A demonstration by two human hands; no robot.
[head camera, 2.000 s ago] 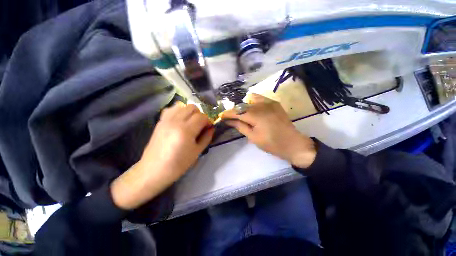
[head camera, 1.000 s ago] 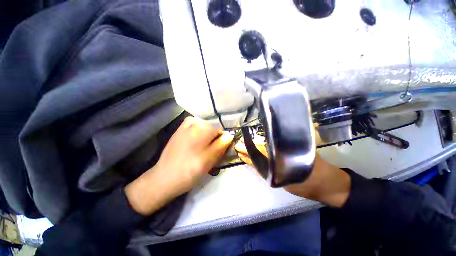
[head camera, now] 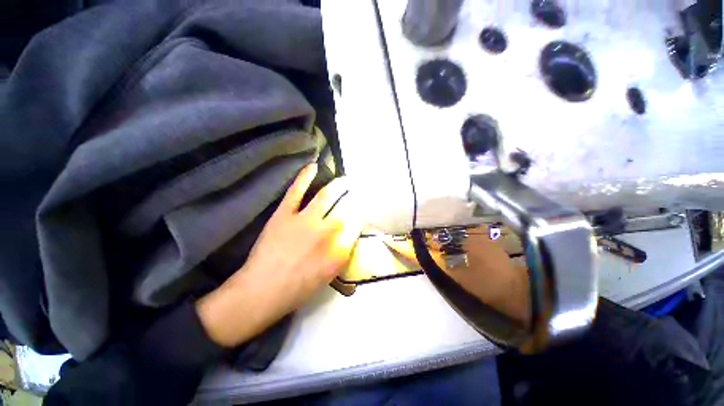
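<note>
A large dark grey garment lies in folds at the left and reaches the machine head. My left hand lies at the garment's edge, left of the lit needle area. Its fingers are partly spread, and some fingertips are hidden by the white machine head. My right hand shows only in part behind the shiny curved metal guard. Its fingertips point left into the lamp-lit bed area. Whether either hand pinches cloth or a strip is hidden.
A small dark flat tool, perhaps snips, lies on the white table right of the guard. The table's ridged front edge curves below my hands. The large machine head blocks the upper right. Something blue shows below the table at the right.
The view has shifted over the machine head, which now covers more of the work. The lettering and black strips are no longer clearly seen. My left hand's fingers are more spread, beside the garment.
</note>
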